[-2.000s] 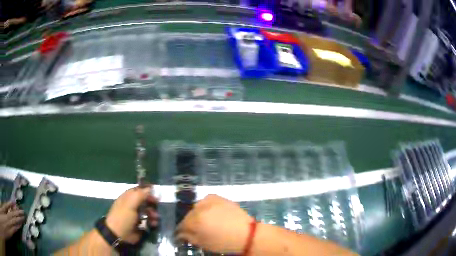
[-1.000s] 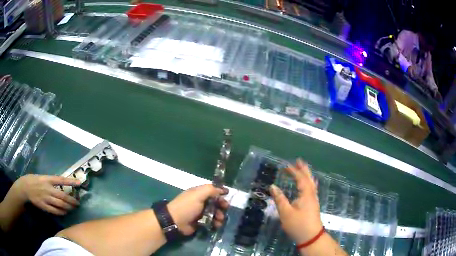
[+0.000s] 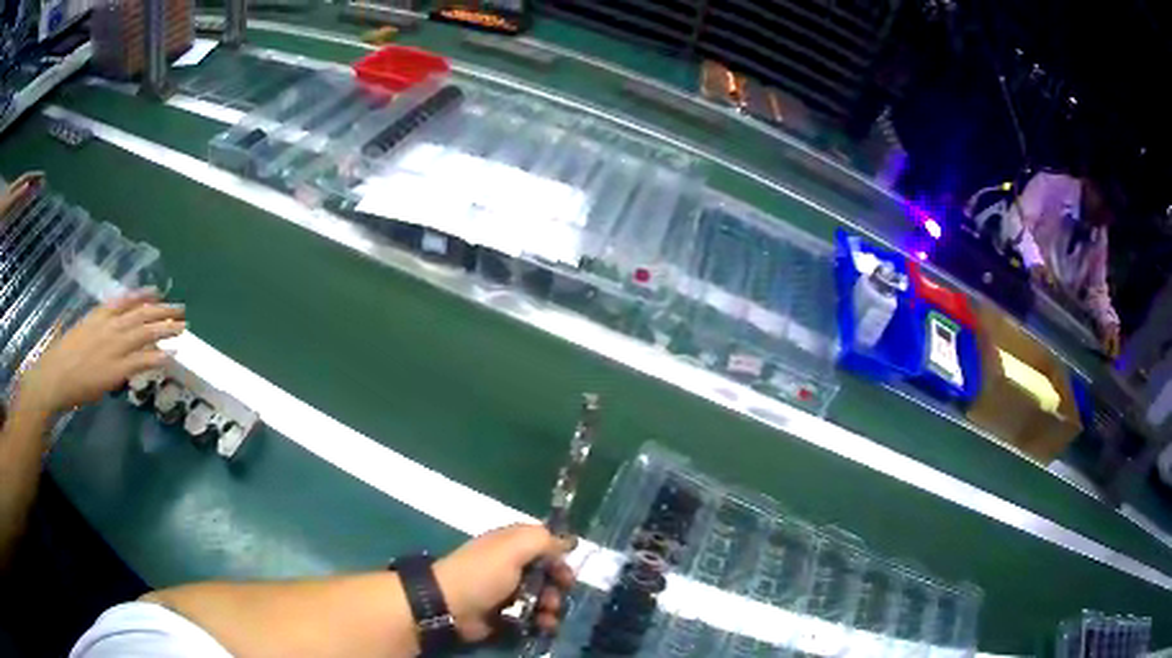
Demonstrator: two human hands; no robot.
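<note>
My left hand [image 3: 508,578], with a dark wristband, is closed around a holder strip [image 3: 573,465] held upright, edge-on to the camera. Its upper part sticks out above the fingers. A clear blister tray [image 3: 823,585] lies just right of it. One row of the tray, nearest the strip, holds black round components [image 3: 630,598]; the rows to the right look see-through. The tray's lower part is cut off by the picture's bottom edge. My right hand is not in view.
Another person's hand [image 3: 109,347] is at a second holder strip [image 3: 193,414] at left, beside clear trays [image 3: 52,276]. Across the bench are trays with a white sheet [image 3: 482,203], a red bin [image 3: 400,68], blue bins [image 3: 874,309] and a cardboard box [image 3: 1022,392]. A person [image 3: 1073,238] is far right.
My right hand has left the picture from over the tray. My left hand still holds the strip. The other person's hand has lifted, and their strip now lies at a different angle.
</note>
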